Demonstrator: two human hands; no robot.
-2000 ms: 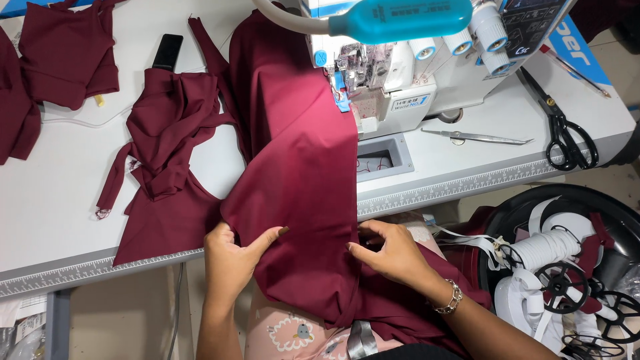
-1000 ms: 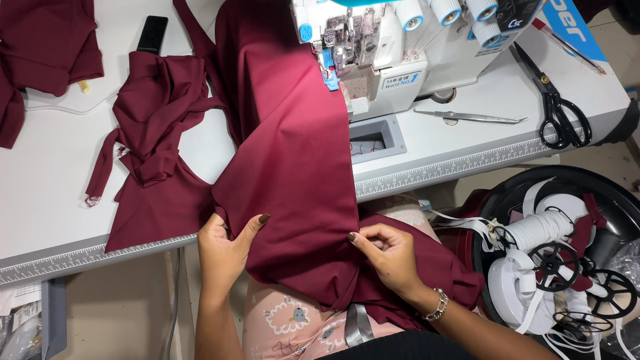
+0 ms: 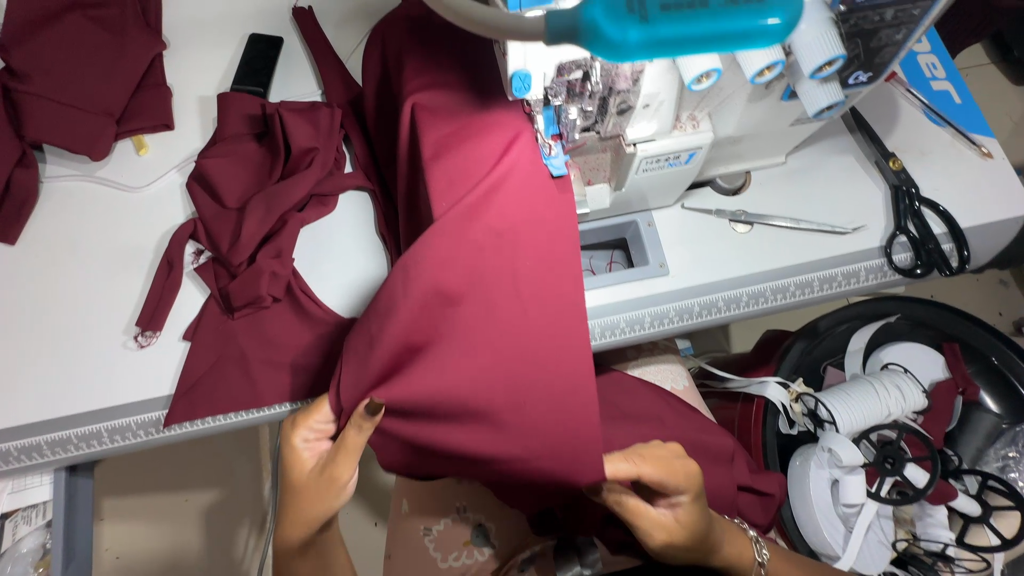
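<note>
A large maroon fabric panel (image 3: 488,320) runs from the presser foot area of a white overlock sewing machine (image 3: 664,160) down over the table's front edge to my lap. My left hand (image 3: 324,456) pinches its left side, thumb on top. At the lower right corner of the panel, my right hand (image 3: 656,496) grips the edge between thumb and fingers. The panel's right edge lies straight between the presser foot and that hand. Left of the panel lies a crumpled maroon garment piece (image 3: 264,184). The needle itself is hard to make out.
Black-handled scissors (image 3: 908,200), tweezers (image 3: 776,220) and a pen (image 3: 944,120) lie right of the machine. A teal lamp (image 3: 680,24) hangs above it. A black tub (image 3: 808,328) holds elastic rolls and spools. A black phone-like object (image 3: 258,64) and more maroon fabric (image 3: 88,80) lie at left.
My right hand has moved down along the panel's right edge and now holds its lower corner. The fabric between my hands is drawn smoother. My left hand keeps its hold.
</note>
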